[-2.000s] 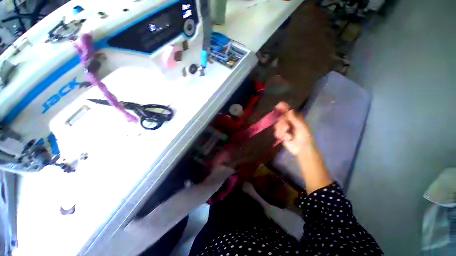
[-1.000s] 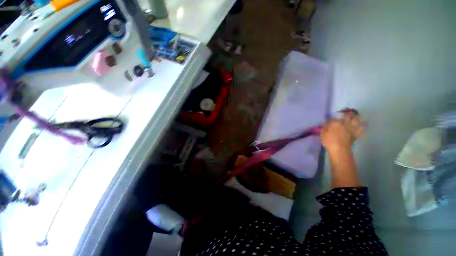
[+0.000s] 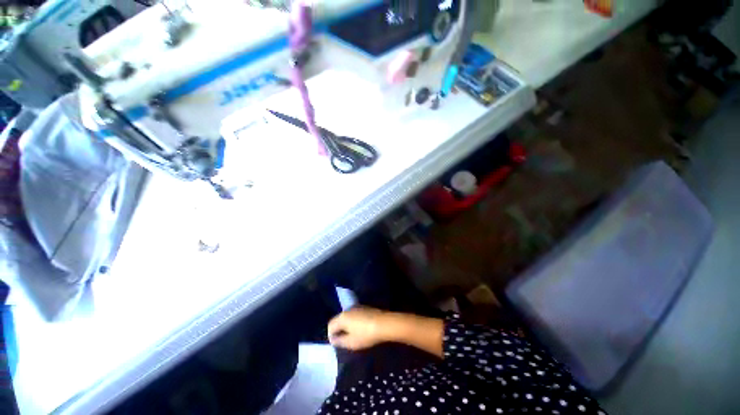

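My right hand (image 3: 354,328) is low at the centre, over my lap, beside the table's front edge. Its fingers are closed on a white fabric piece (image 3: 346,298), a small part of which shows above them. More white fabric (image 3: 315,374) lies below the hand on my lap; I cannot tell if it is the same piece. My left hand is not in view. The white sewing machine (image 3: 243,85) stands on the table, its needle area (image 3: 212,174) at the left end of the head.
Black-handled scissors (image 3: 350,152) lie under the machine arm beside a hanging pink tie (image 3: 307,97). A grey garment (image 3: 73,203) is heaped left. An accessory tray (image 3: 492,79) sits at the table's right. A red crate (image 3: 475,189) and lilac-grey bench (image 3: 621,271) stand beyond the edge.
My right hand has moved from over the bench, where it pulled a dark red strip, back left to my lap. The strip is out of sight. The view has turned left.
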